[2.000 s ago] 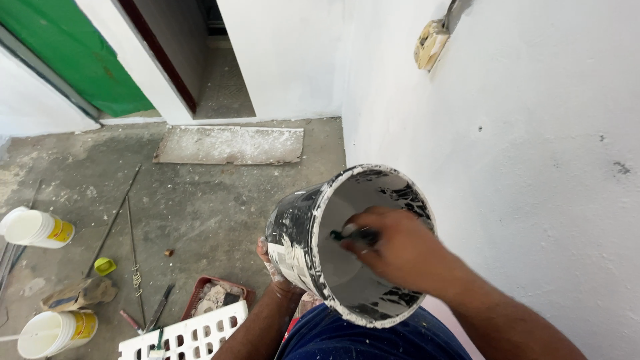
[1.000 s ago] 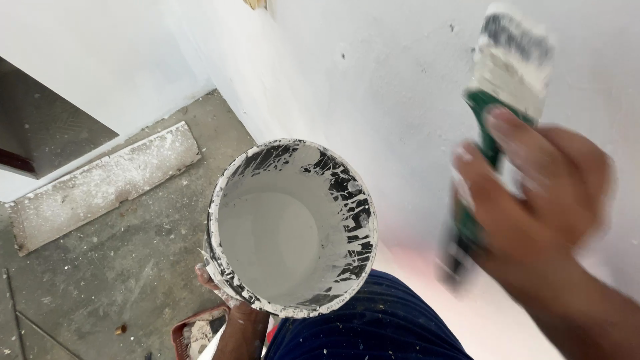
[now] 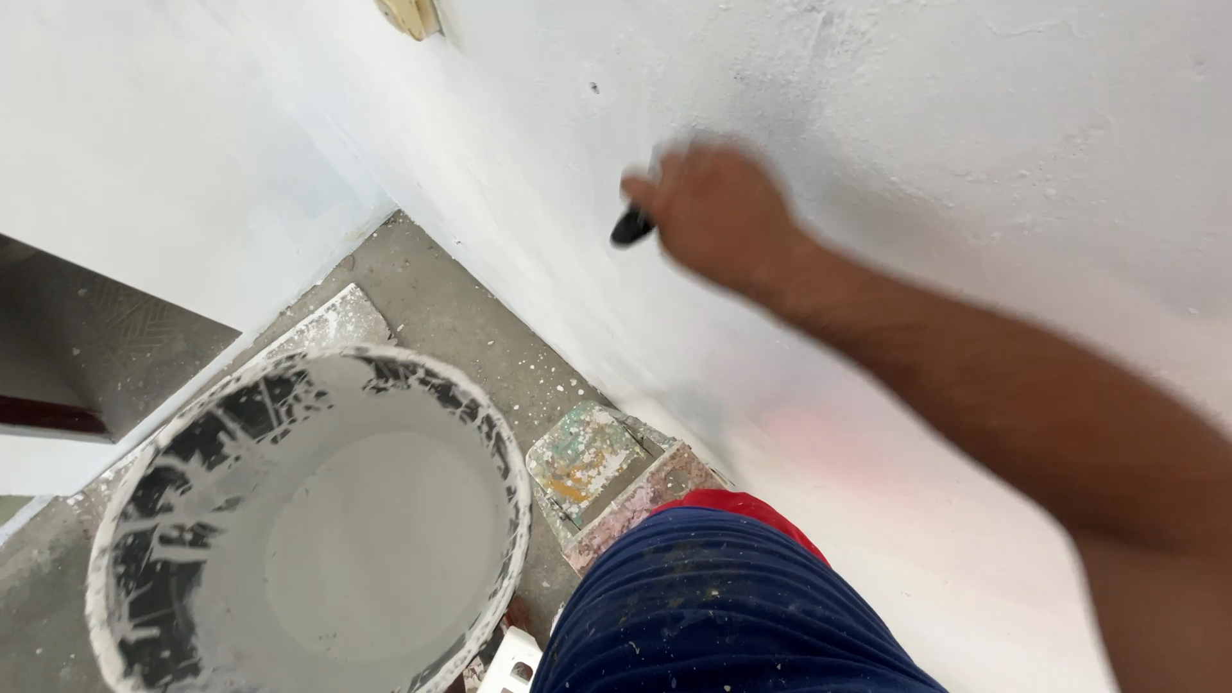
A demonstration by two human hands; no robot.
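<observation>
My right hand point(image 3: 722, 212), a little blurred, is closed around the handle of a paintbrush point(image 3: 632, 225) in front of the white wall point(image 3: 539, 144). Only the dark end of the handle shows; the hand hides the bristles. At the lower left is a black bucket point(image 3: 159, 616), its rim and inner wall streaked with white paint. Pale paint point(image 3: 385, 549) lies in the bottom of it. My left hand is out of view.
A paint-spattered step point(image 3: 587, 457) stands on the concrete floor against the wall, beside my blue-clothed body. A spattered board point(image 3: 337, 322) lies near the corner. A white slotted plastic piece point(image 3: 512, 664) shows at the bottom. A doorway opens at the left, and a yellowish fitting point(image 3: 412, 14) is on the wall.
My right hand came out of the bucket with the brush and is now up at the wall. My left hand, earlier at the bucket's side, has left the view. The view has shifted toward the wall.
</observation>
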